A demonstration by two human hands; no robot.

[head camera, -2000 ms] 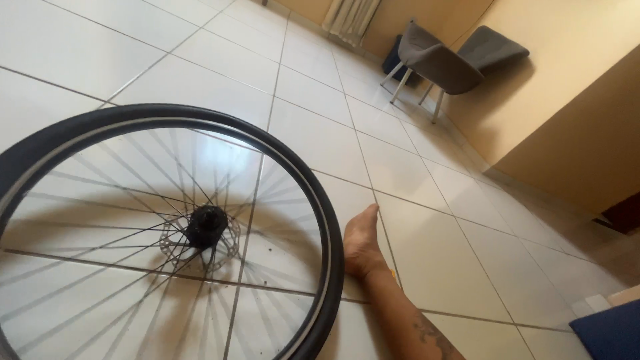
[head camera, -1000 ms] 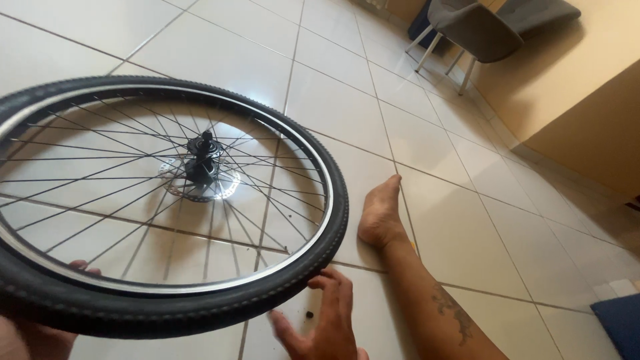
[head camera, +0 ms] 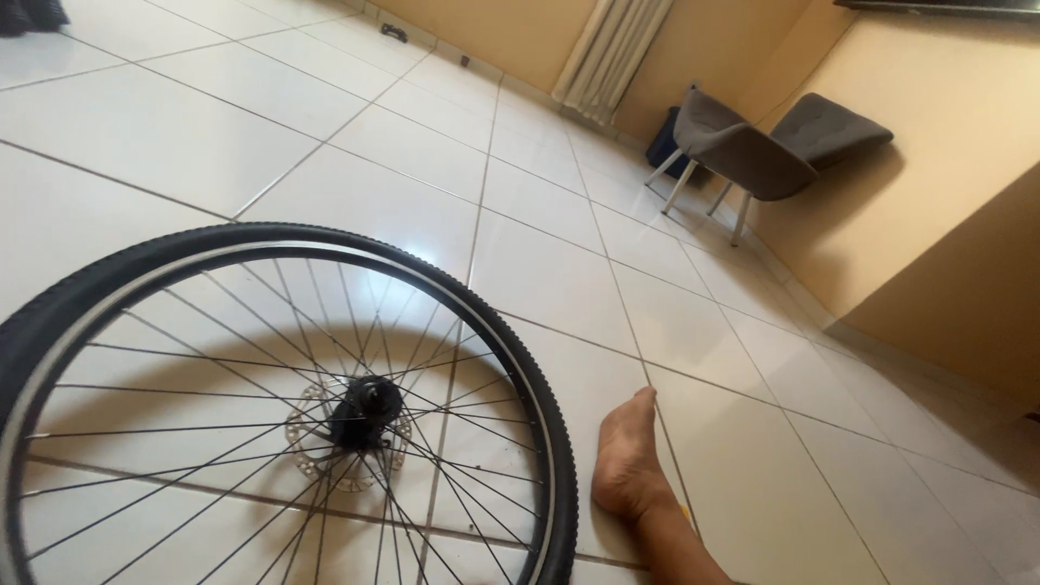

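A bicycle wheel with a black knobby tyre point(head camera: 561, 455) fills the lower left of the head view, its near edge cut off by the frame. Thin dark spokes run from the black hub point(head camera: 366, 410) to the rim point(head camera: 508, 349). Under the hub shows a perforated metal disc brake rotor point(head camera: 301, 443). Neither of my hands can be made out; at most a small skin-toned patch shows at the bottom edge, too little to tell which hand it is or what it touches.
My bare foot point(head camera: 630, 459) rests on the white tiled floor point(head camera: 739, 439), right of the wheel. Farther off stand a grey chair point(head camera: 735, 146) with light legs and a dark blue bin point(head camera: 666, 142) by the wall. A small black object point(head camera: 394, 32) lies near the far baseboard.
Both hands were at the near side of the tyre one second ago and have dropped out of clear sight. The wheel's tilt has changed. The view has shifted.
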